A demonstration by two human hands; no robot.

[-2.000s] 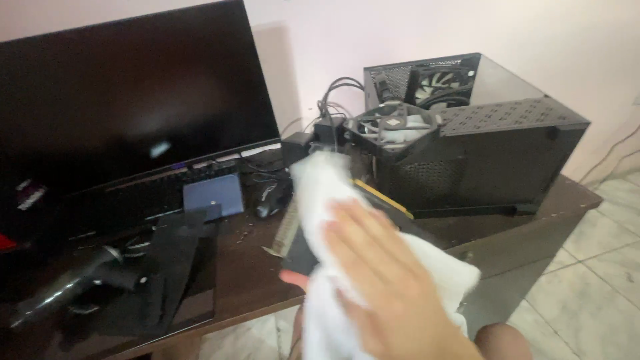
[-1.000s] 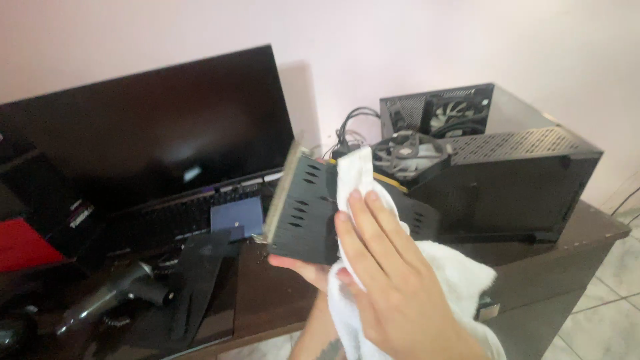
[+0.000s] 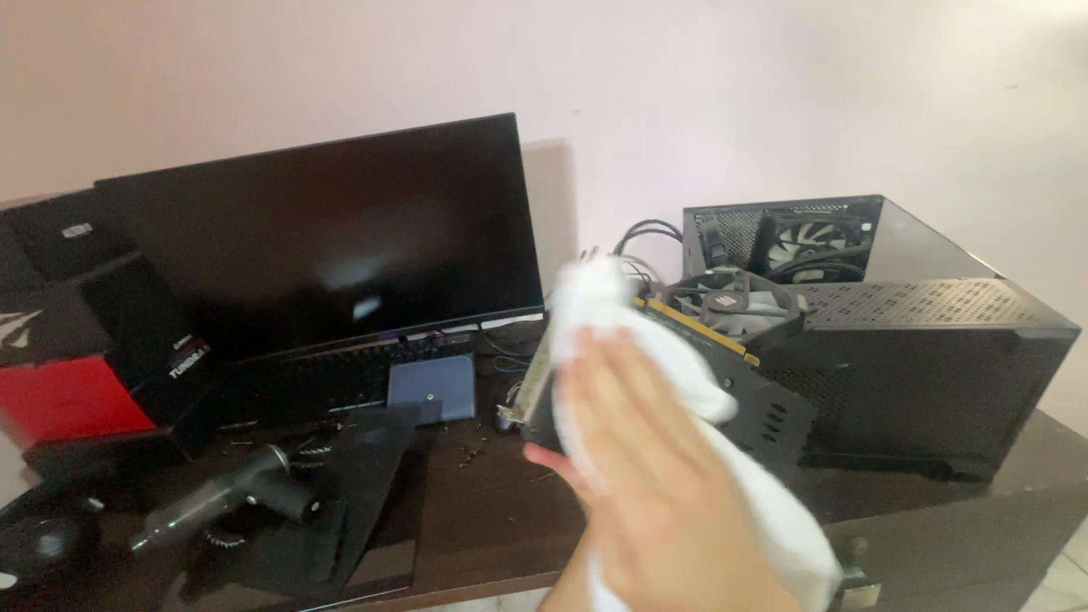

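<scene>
A graphics card (image 3: 769, 408) with a dark backplate, a gold edge connector and a metal bracket is held tilted above the desk's front edge. My left hand (image 3: 557, 466) supports it from below; only part of that hand shows at the card's lower left, the rest being hidden. Blurred by motion, my right hand (image 3: 654, 442) presses a white cloth (image 3: 680, 357) flat against the backplate, near the bracket end. The cloth drapes down to the right beneath my right hand. Just behind the card lies a black case fan (image 3: 735, 302), by the computer case.
The open black computer case (image 3: 918, 391) stands at the right. A monitor (image 3: 340, 246), keyboard (image 3: 323, 374) and blue pouch-like item (image 3: 432, 387) are at the left. Small screws (image 3: 469, 455) lie on the desk (image 3: 484, 518). A handheld blower-like tool (image 3: 229, 497) and a black-and-red box (image 3: 72, 399) sit farther left.
My right hand and the cloth have moved over the card's backplate toward its bracket end since a second ago, covering slots that showed then. My left hand still holds the card.
</scene>
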